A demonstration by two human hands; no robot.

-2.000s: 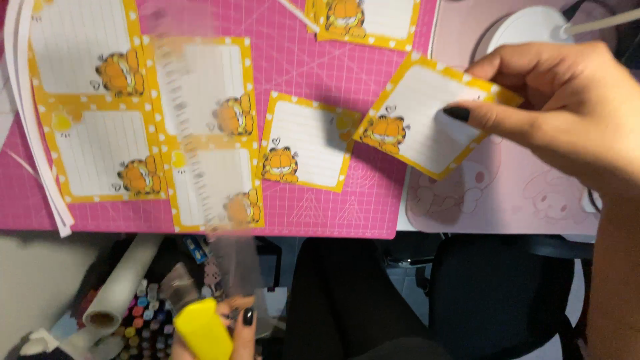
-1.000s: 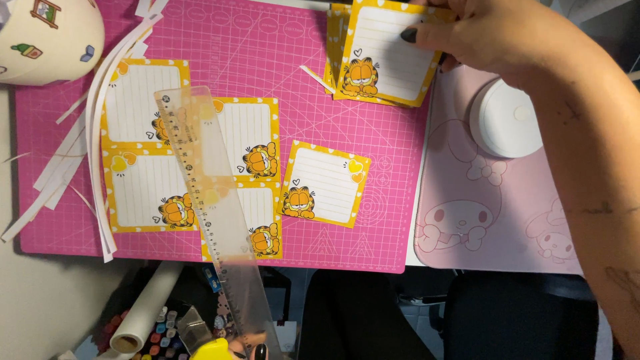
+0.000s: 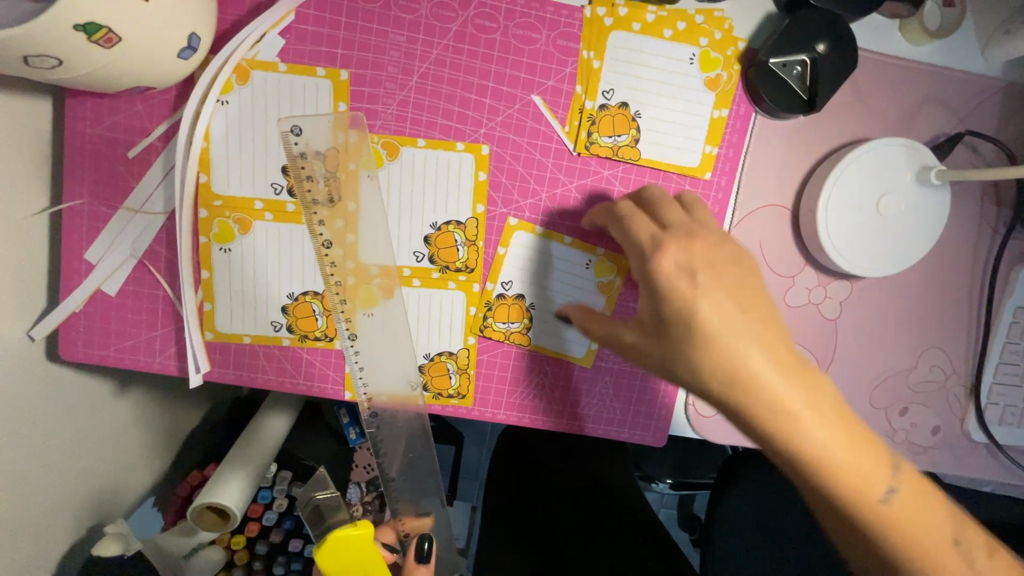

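My right hand (image 3: pixel 668 272) hovers with spread fingers over the right edge of a single square note card (image 3: pixel 552 296) with a yellow border and a cartoon cat. At the bottom edge of the view, my left hand (image 3: pixel 408 548) holds a clear plastic ruler (image 3: pixel 384 320) and a yellow-handled tool (image 3: pixel 352 552), possibly a cutter. The ruler lies slanted across uncut card sheets (image 3: pixel 264 280) on the pink cutting mat (image 3: pixel 448 72). A stack of cut cards (image 3: pixel 656 104) sits at the mat's upper right, a thin paper strip (image 3: pixel 554 124) beside it.
Long white paper offcuts (image 3: pixel 188 200) lie at the mat's left. A black corner punch (image 3: pixel 800 64), a round white base (image 3: pixel 876 208) with a cable and a keyboard (image 3: pixel 1004 368) are at right. Below the mat's edge are a white roll (image 3: pixel 240 472) and several markers (image 3: pixel 264 520).
My right hand carried a card to the upper-right stack, let go of it, and has come back down to the single card. My left hand still holds the ruler and yellow tool.
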